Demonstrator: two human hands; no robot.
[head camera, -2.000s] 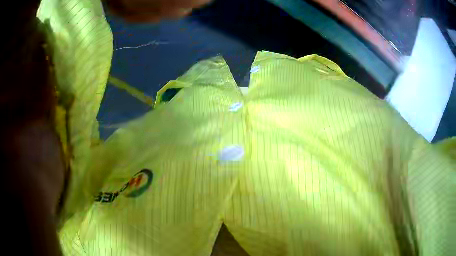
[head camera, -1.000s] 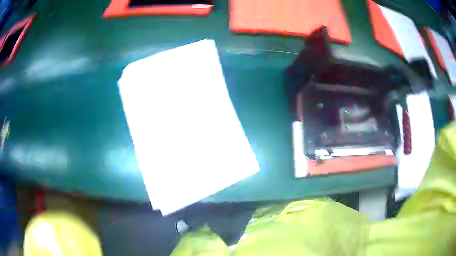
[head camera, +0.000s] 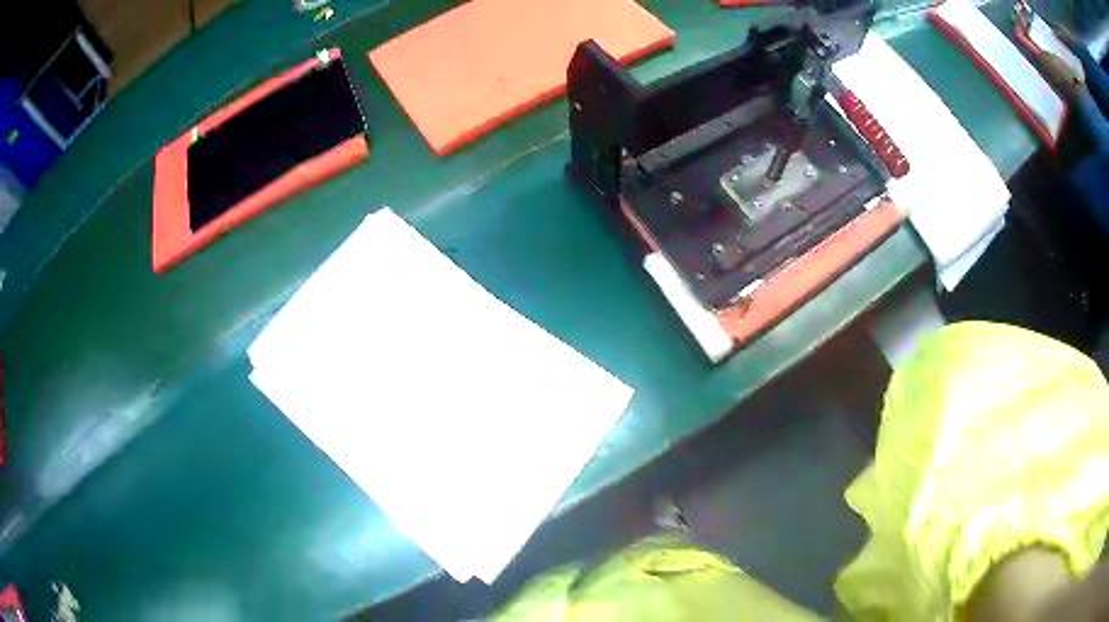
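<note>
A loose stack of white sheets (head camera: 438, 395) lies on the green bench nearest me. The black press fixture (head camera: 778, 201) sits to its right at the bench edge, with a red-handled toggle clamp (head camera: 872, 131) and a red-orange pad (head camera: 815, 277) along its near side. No panel can be made out in it. My right sleeve shows at the lower right; a blurred patch of skin, seemingly part of my right hand or wrist (head camera: 1034, 593), is cut off by the frame edge, its fingers unseen. My left hand is out of the picture.
A black panel (head camera: 277, 143) lies on a red pad at the upper left. A bare orange pad (head camera: 517, 55) is behind the fixture. More white sheets (head camera: 943, 158) lie right of it. At the far right, another person's hand (head camera: 1060, 71) is by a white-faced panel (head camera: 1003, 67).
The view has swung up from my smock to the bench, then turned and shifted. The fixture is now sharp, and the black panel shows more fully. No object has clearly moved on the bench.
</note>
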